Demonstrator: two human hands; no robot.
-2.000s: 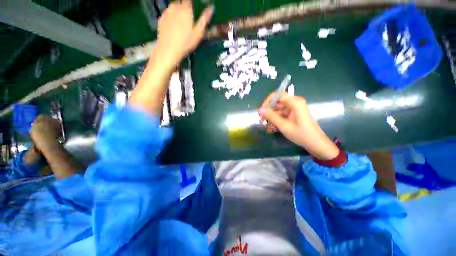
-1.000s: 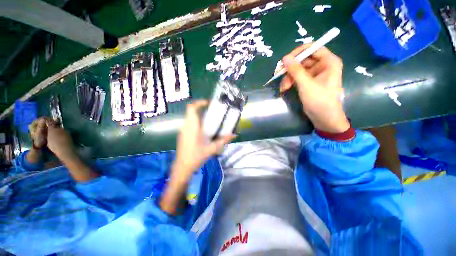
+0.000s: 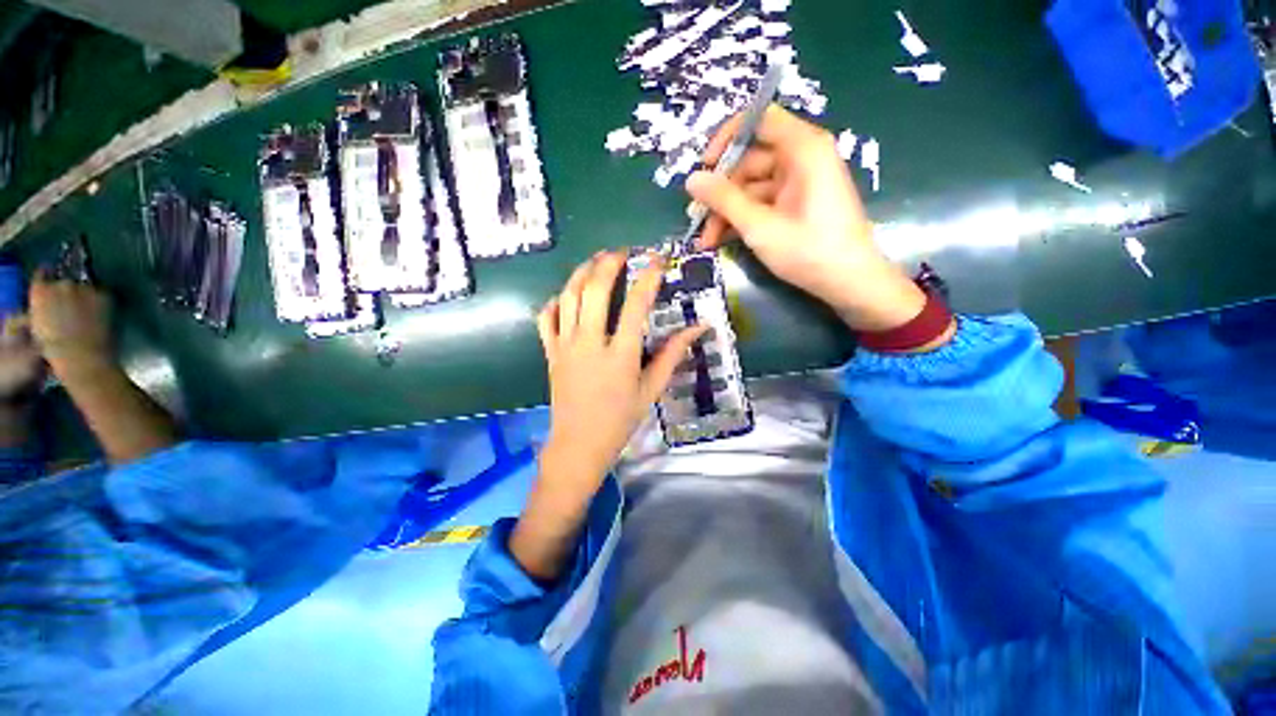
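Observation:
A phone middle frame (image 3: 704,367), silver-white with a dark top end and a dark strip down its middle, lies at the bench's near edge in front of me. My left hand (image 3: 602,350) holds it from its left side, fingertips at its top end and thumb on its face. My right hand (image 3: 798,210) grips slim grey tweezers (image 3: 757,109), whose tip points down at the frame's top end. The fingertips hide what the tip touches. A pile of white and dark flex parts (image 3: 700,70) lies just beyond my hands.
Waiting frames (image 3: 501,168) stand in overlapping rows on the left, with fanned dark slim pieces (image 3: 196,259) farther left. A blue parts bin (image 3: 1106,77) is at the upper right. Loose flex parts (image 3: 919,70) lie between pile and bin. Another person's hand (image 3: 70,329) is at the far left.
My left hand reached over the far edge, then came back with a frame, which now lies steadier before me. My right hand has moved left to the frame's top end with the tweezers.

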